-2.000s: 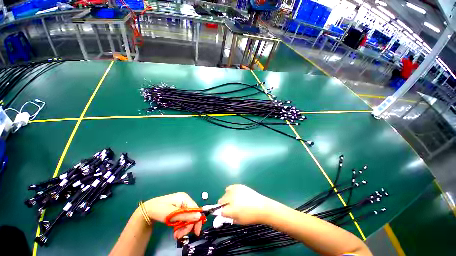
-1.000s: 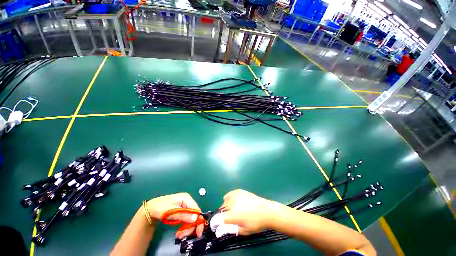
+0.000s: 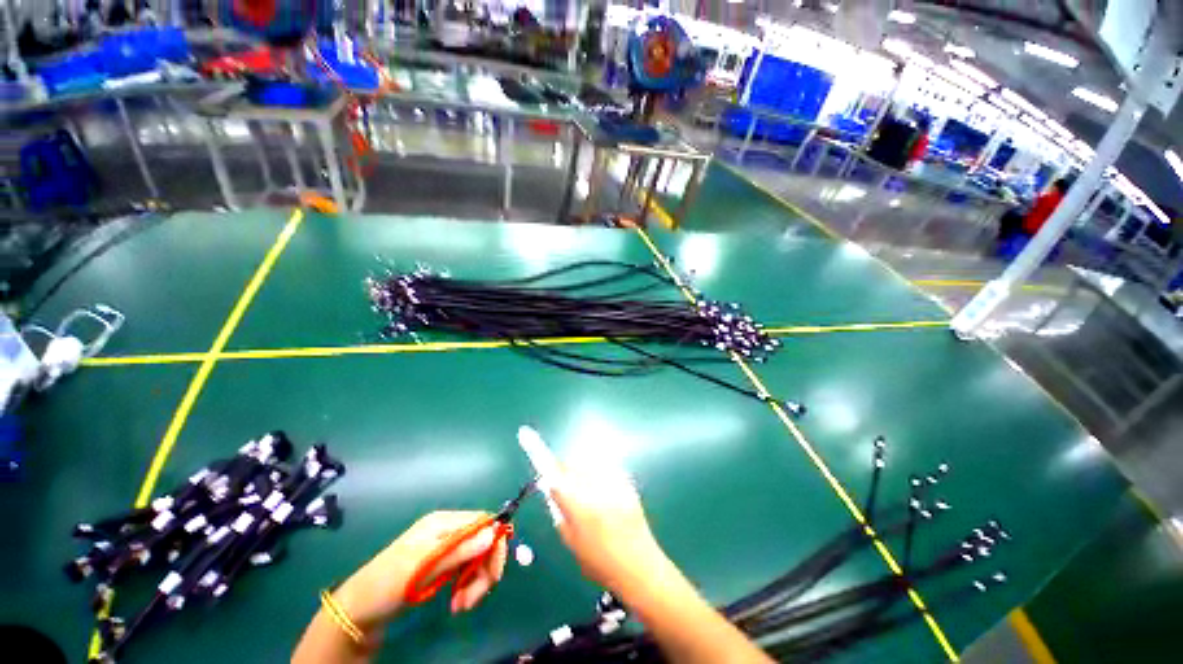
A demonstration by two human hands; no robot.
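Note:
My left hand (image 3: 448,564) holds scissors with orange-red handles (image 3: 454,560); the dark blades point up and right toward my right hand. My right hand (image 3: 594,509) is beside the blade tips, blurred, with white coverings on fingertips pointing up and away; whether it holds anything is unclear. Black cables (image 3: 811,584) lie under and beyond my right forearm, their pale-tipped ends fanned at the right. Their labelled near ends (image 3: 584,633) lie at the bottom edge, partly cut off. A small round white piece (image 3: 524,554) is on the green table between my hands.
A long black harness bundle (image 3: 558,311) lies across the table's far middle. A heap of short labelled cable assemblies (image 3: 208,519) is at left. White cords (image 3: 78,344) are at the far left edge. A white post (image 3: 1038,247) stands at the right edge; other benches are beyond.
My right hand has moved up and away from the near cable ends, its white-covered fingertips now visible. The scissors, earlier beside those ends, point up and right. The view has tilted up.

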